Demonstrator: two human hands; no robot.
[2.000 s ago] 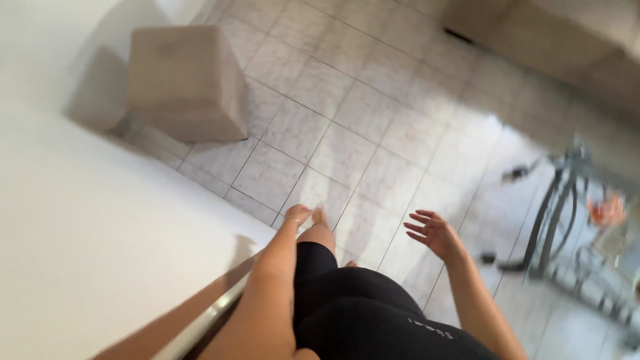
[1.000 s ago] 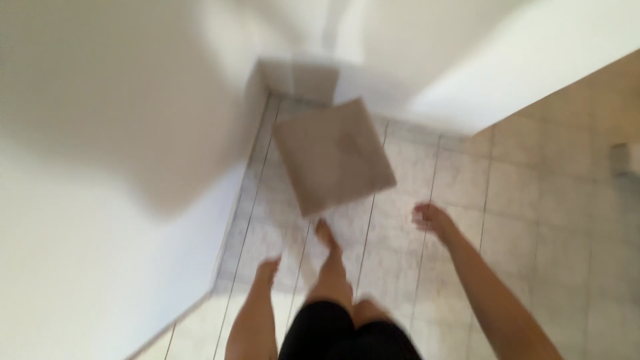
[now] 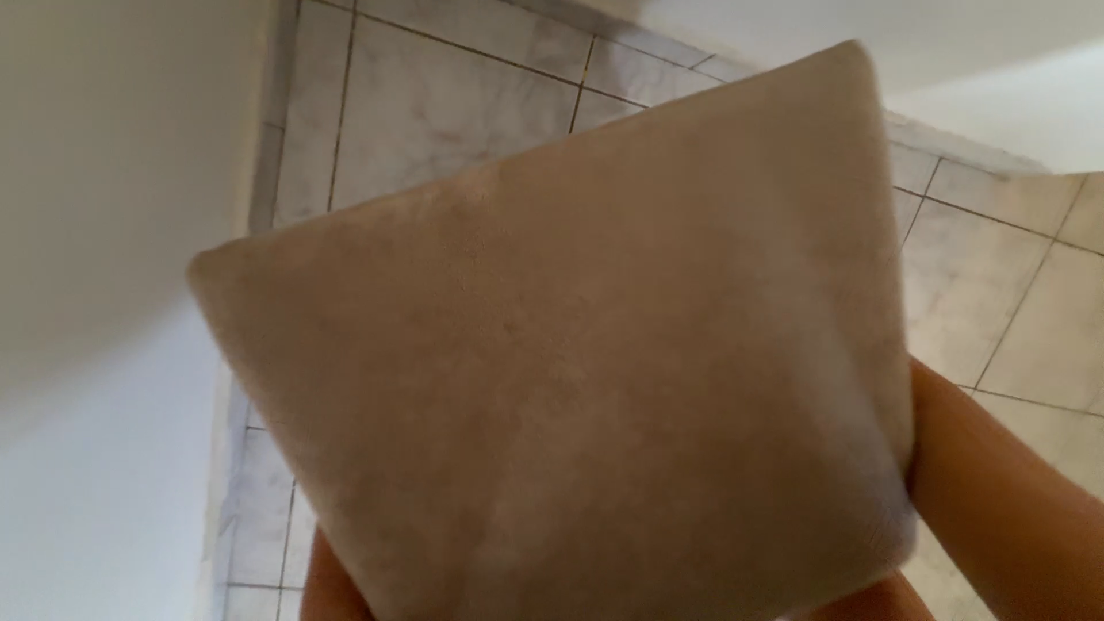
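A beige upholstered cube, likely a pouf or ottoman (image 3: pixel 561 362), fills most of the head view, raised close to the camera and tilted. My right forearm comes in from the lower right and runs behind the cube's right side, where the hand is hidden. Skin shows at the cube's lower left edge and also below its lower right corner; whether these are arm or leg cannot be told. My left hand is not visible.
A white wall (image 3: pixel 112 259) stands at the left, and another wall (image 3: pixel 992 78) at the upper right. Marble-look floor tiles (image 3: pixel 448 95) with dark joints lie behind the cube, with a skirting strip along the walls.
The cube, on the floor near the wall corner a second ago, is now up close to the camera. My right hand, then in sight beside it, is now hidden behind it.
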